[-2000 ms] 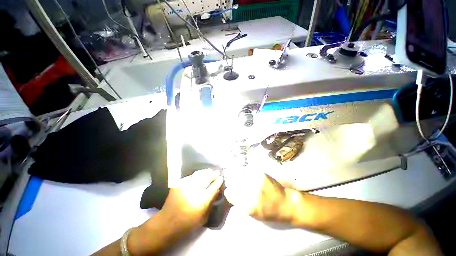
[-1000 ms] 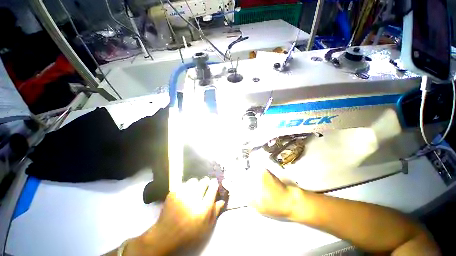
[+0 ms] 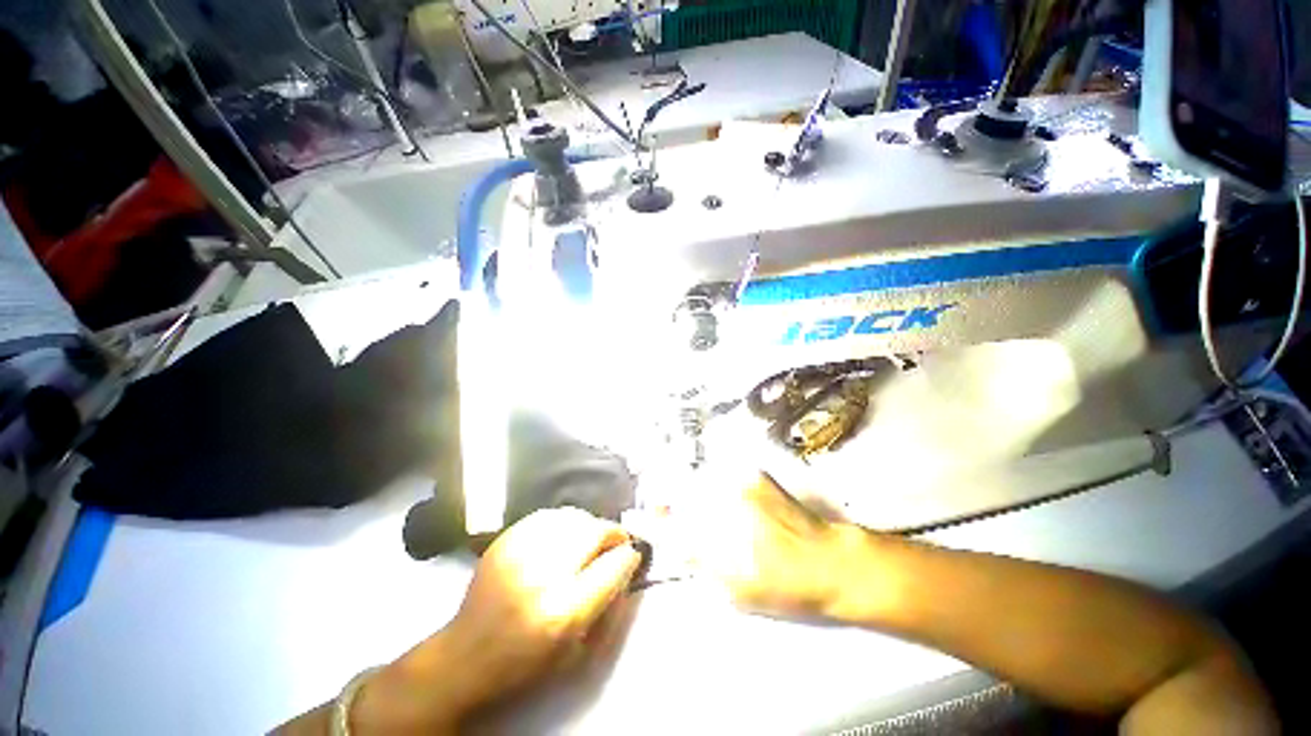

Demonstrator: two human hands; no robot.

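A black garment piece (image 3: 245, 417) lies on the white table left of the needle and runs under the lamp glare to the sewing machine head (image 3: 992, 331). My left hand (image 3: 554, 582) is below the needle area, its thumb and fingers pinching a small dark edge of the cloth. My right hand (image 3: 784, 554) is just right of it, with its fingers washed out by the glare; whether it holds anything cannot be told. The needle and presser foot are lost in the bright light.
A brassy and dark cluster (image 3: 827, 410) rests against the machine head. A blue tube (image 3: 472, 230) curves down left of the needle. A smartphone (image 3: 1222, 101) with a white cable stands at the upper right. Another machine's white table (image 3: 748, 94) is behind.
My left hand's spread fingers have drawn together into a pinch at the cloth edge. Less dark cloth shows below the fingers than two seconds ago. The right hand has barely moved.
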